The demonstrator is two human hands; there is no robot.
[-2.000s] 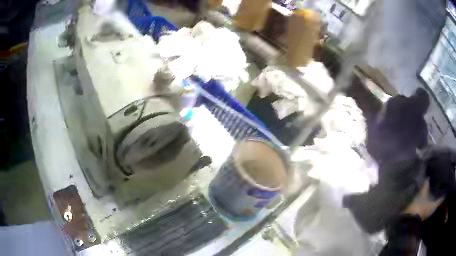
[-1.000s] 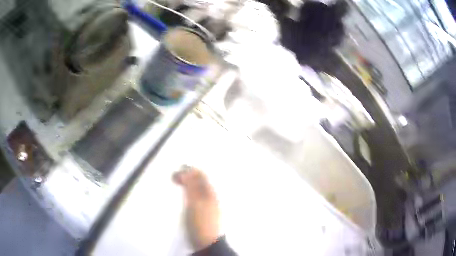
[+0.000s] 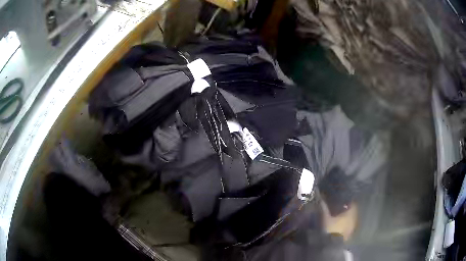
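A heap of black and grey cut or part-sewn pieces (image 3: 199, 178) fills the middle, below the table. White bundle tags (image 3: 199, 69) lie on it, one printed (image 3: 251, 144) and one at the lower right (image 3: 306, 183). Pale thread tails (image 3: 217, 125) hang over the dark cloth. My right hand (image 3: 341, 222) is at the lower right of the heap, blurred and partly hidden by dark cloth; its grip cannot be made out. My left hand is not in view.
The white table edge (image 3: 56, 92) curves along the left. Green looped scissors handles (image 3: 10, 100) lie on the table at the far left. Brownish-grey cloth (image 3: 378, 46) is heaped at the upper right. A pale edge (image 3: 438, 204) runs down the right side.
The view has turned from the white table, tin can and second machine down to the dark heap. The hand seen over the white table earlier is no longer there; a hand now shows among dark cloth.
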